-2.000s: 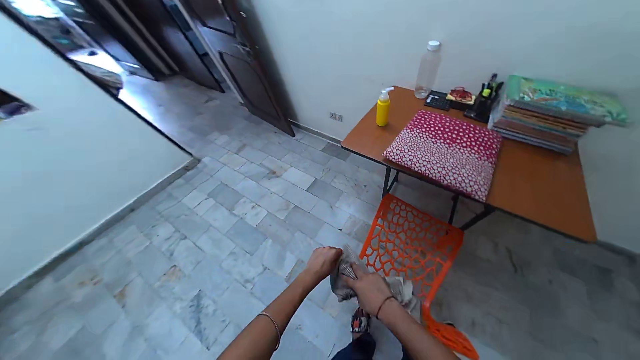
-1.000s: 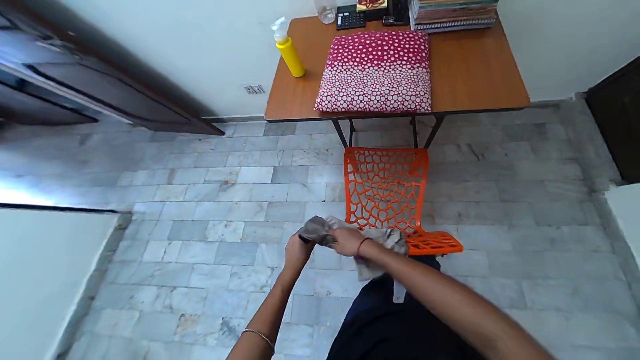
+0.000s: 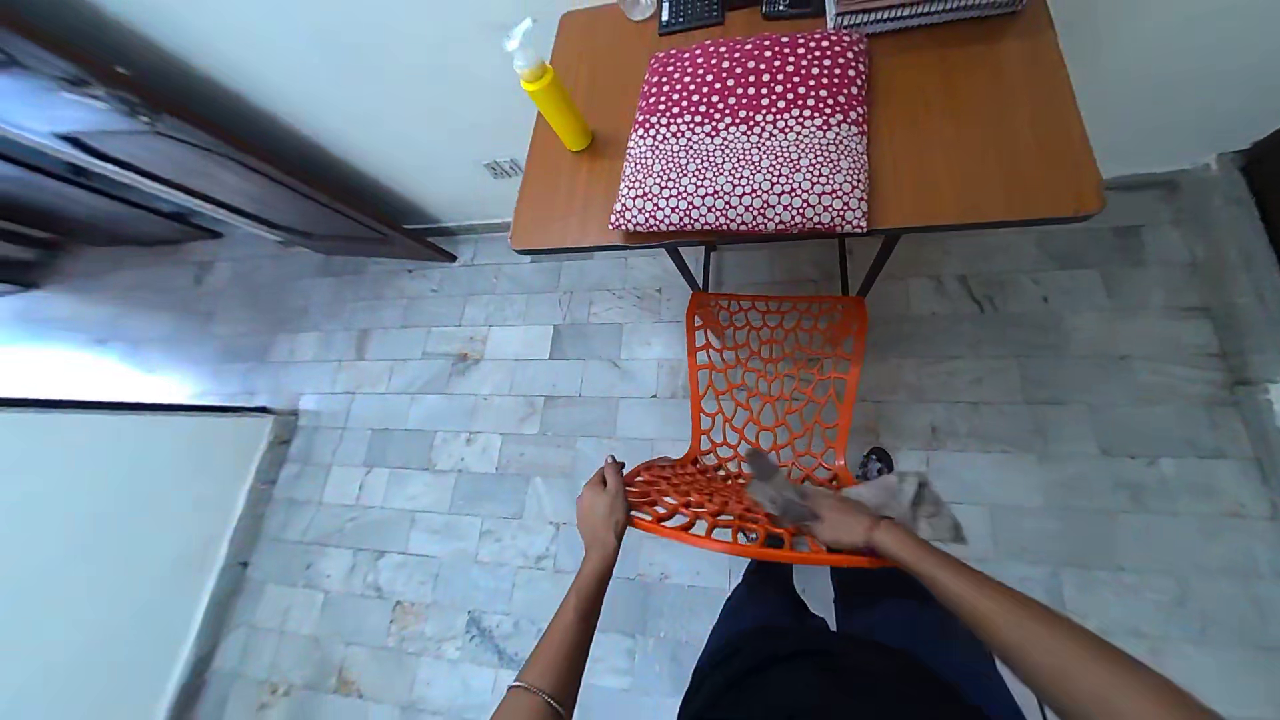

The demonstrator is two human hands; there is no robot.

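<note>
An orange perforated plastic chair [image 3: 775,375] stands before me, its near part close to my legs. My left hand [image 3: 603,510] grips the left end of that near part. My right hand [image 3: 840,518] holds a grey cloth [image 3: 778,490] against the chair's openwork surface, toward its right side; part of the cloth hangs past the chair's right edge. The cloth end on the chair is blurred, and my right fingers are partly hidden by it.
Beyond the chair stands a brown wooden table [image 3: 980,130] with a pink-and-white dotted cushion [image 3: 750,135], a yellow pump bottle [image 3: 557,107], a calculator [image 3: 690,12] and spiral-bound books [image 3: 920,12]. A dark door [image 3: 230,160] is at the left. A shoe [image 3: 875,463] shows beside the chair.
Earlier both my hands were together on the cloth. Now my left hand has let go of it and grips the chair, while my right hand has brought the cloth onto the chair.
</note>
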